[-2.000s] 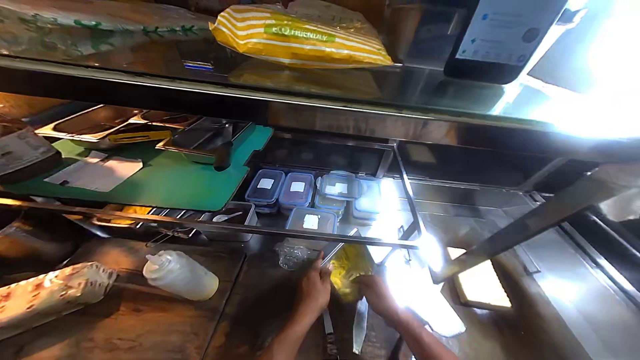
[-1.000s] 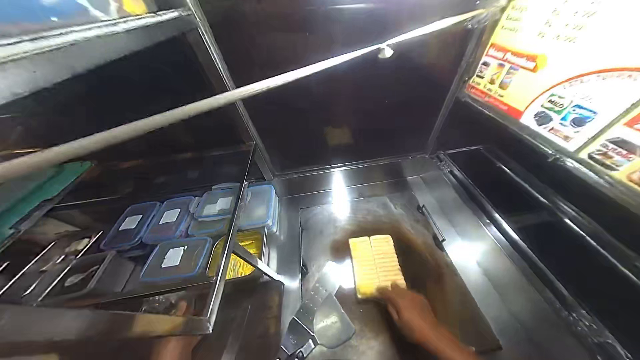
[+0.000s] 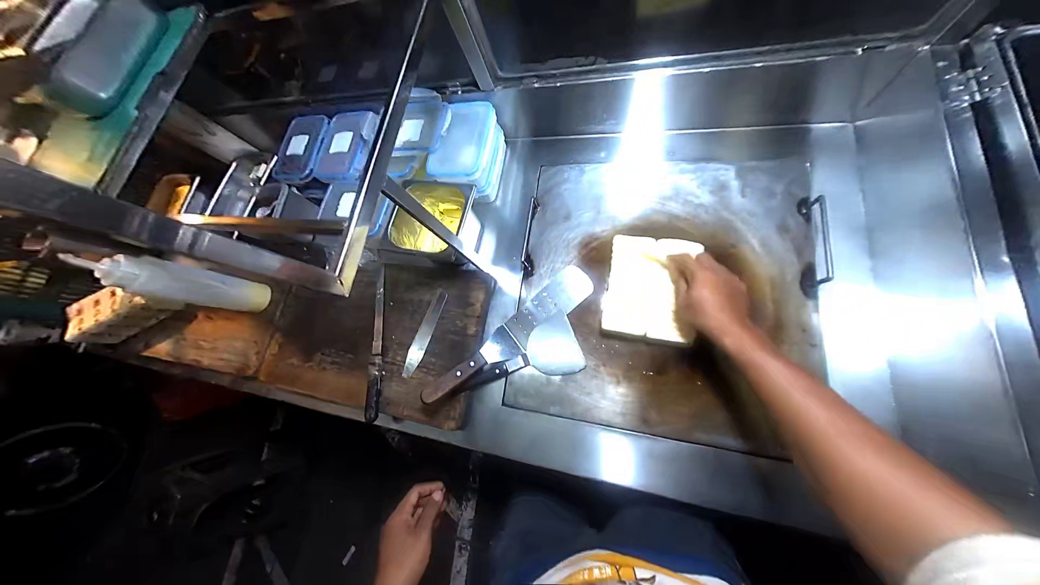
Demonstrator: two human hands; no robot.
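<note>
My right hand (image 3: 713,296) is over the right edge of two joined slabs of bread (image 3: 642,288) on a flat metal griddle (image 3: 650,398). Its fingertips are at the upper part of the right slab, and whether they grip it cannot be told. Down in front of the counter hangs my left hand (image 3: 410,528), fingers curled, nothing visible in it. A perforated spatula (image 3: 540,309) and a wide scraper (image 3: 555,345) lie crossed at the griddle's left edge. Left of them a table knife (image 3: 424,333) and a dark-handled knife (image 3: 376,349) rest on a wooden board (image 3: 443,406).
Blue-lidded plastic boxes (image 3: 463,142) stand at the back left, beside a metal container with yellow wrapping (image 3: 426,215). A glass shelf with a metal frame (image 3: 357,252) overhangs the left side. A squeeze bottle (image 3: 187,283) lies on the wooden counter. Handles (image 3: 822,240) rise from the griddle's sides.
The view has swung toward the griddle. Two seconds ago both hands were together by the yellow wrapping; now they are apart. The right hand has moved from the bread's near end to its upper right side.
</note>
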